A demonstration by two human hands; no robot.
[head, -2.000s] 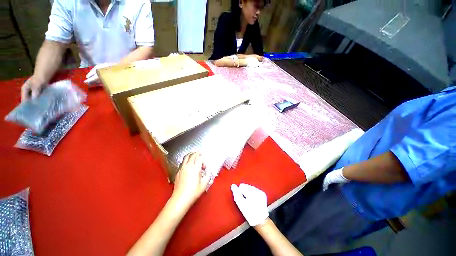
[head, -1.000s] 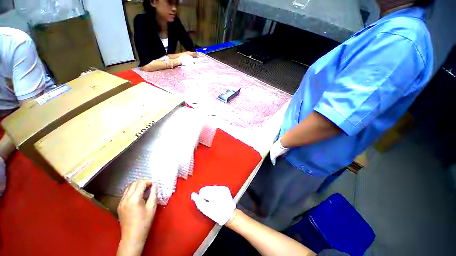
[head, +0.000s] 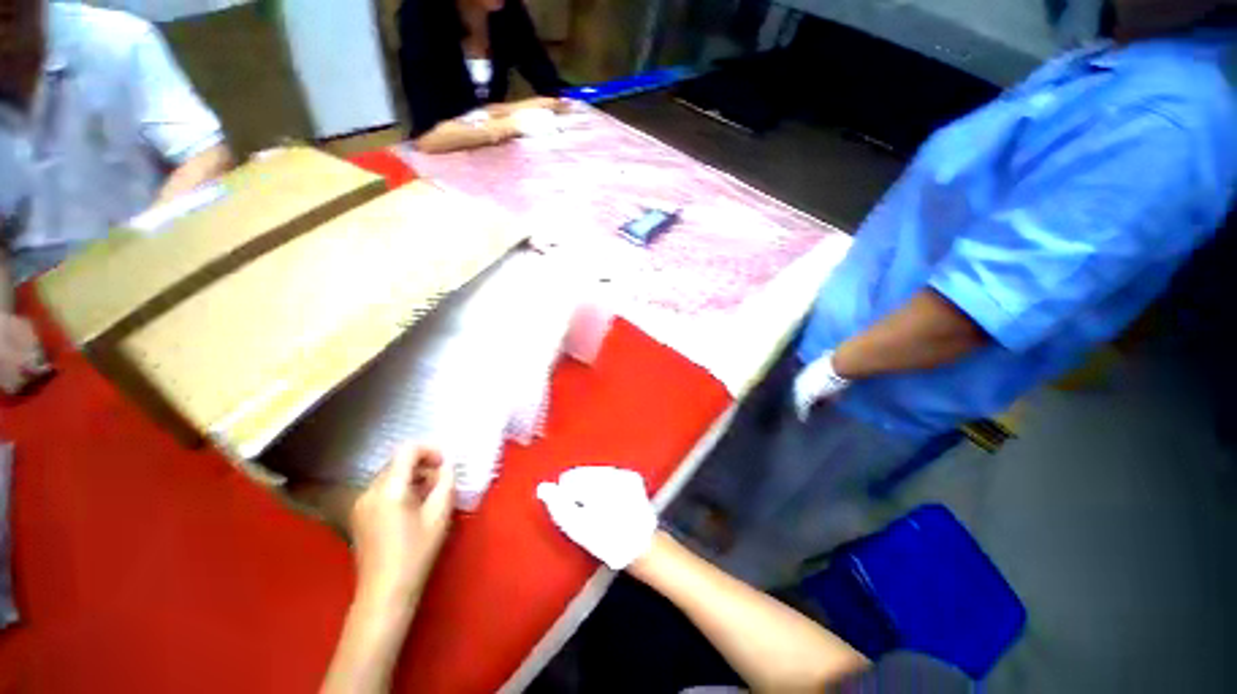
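The bag supply carton [head: 360,305] lies on its side on the red table, its open end facing right. Whitish bubble bags [head: 475,359] spill out of it. My bare left hand [head: 403,508] is at the lower edge of the bags, fingers bent; I cannot tell whether it grips a bag. My gloved right hand [head: 601,515] is over the red cloth near the table edge, fingers curled and partly hidden; I cannot tell whether it holds anything.
A second carton [head: 204,237] stands behind. A small dark piece [head: 649,225] lies on the pink bubble wrap sheet [head: 719,231]. A person in blue stands at the right edge, near a blue stool [head: 936,590]. Two people are across the table.
The view has turned right since the first frame, so cartons and table now show further left. Both my hands stay near the bags and the table edge, with little change of pose.
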